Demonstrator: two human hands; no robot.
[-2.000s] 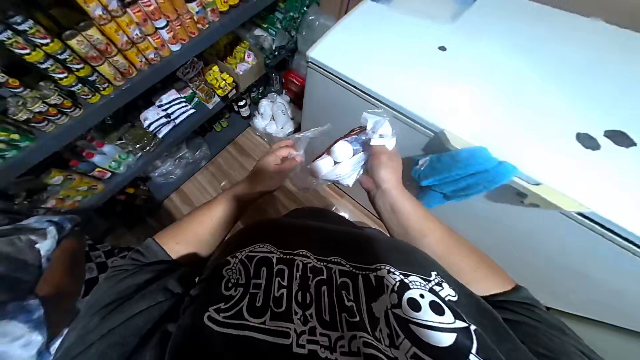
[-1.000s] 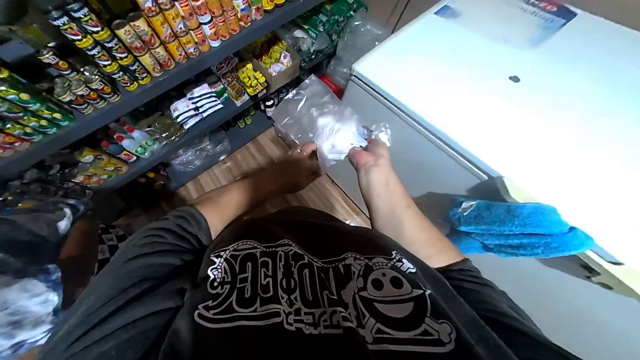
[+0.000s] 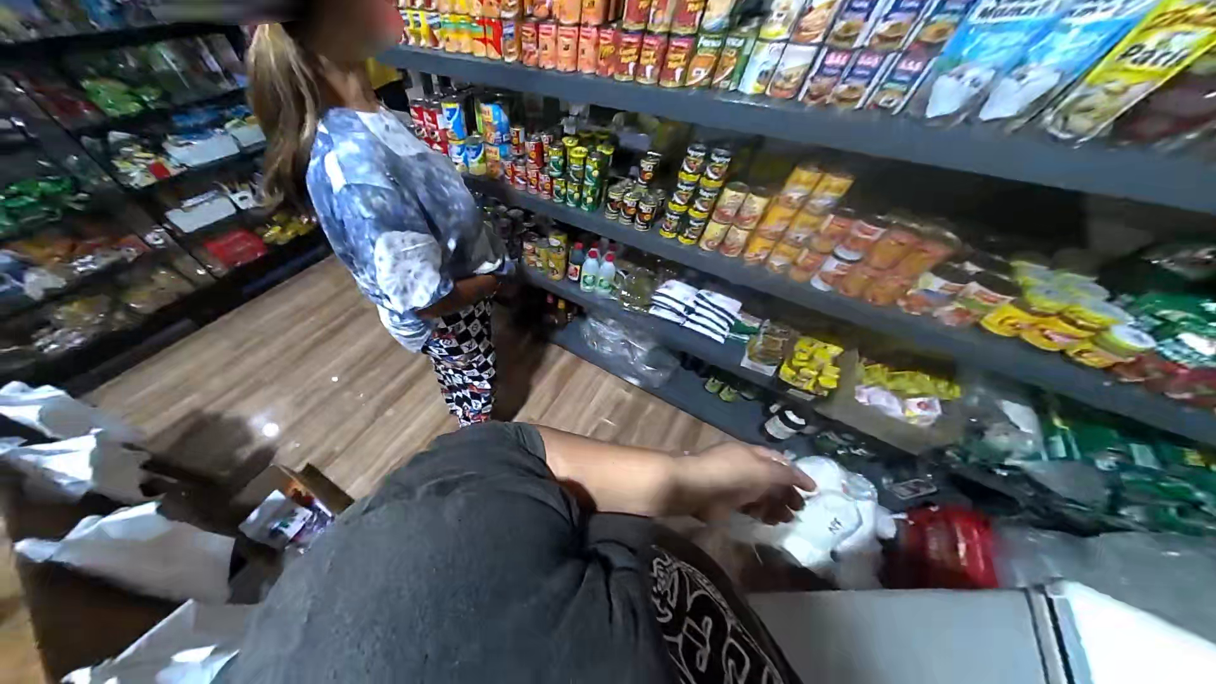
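My left hand [image 3: 750, 483] reaches out low, back of the hand up, with its fingertips at the left edge of a white plastic bag [image 3: 836, 518] with rounded contents. Blur hides whether the fingers grip anything. A faint see-through smear, perhaps clear plastic, shows below the palm. My right hand is out of view. Just right of the white bag is a red container or bag [image 3: 950, 546], also blurred.
Shelves [image 3: 665, 95] of cans, jars and pouches run along the far side. A person in a tie-dye top [image 3: 399, 209] stands on the wood-look floor. Open cardboard boxes [image 3: 123, 608] with white plastic lie at lower left, a white chest freezer [image 3: 912, 636] at lower right.
The view has swung far to the left. Earlier both my hands were at a clear bag with white items; now my left hand is at the white bag and my right hand has left the view.
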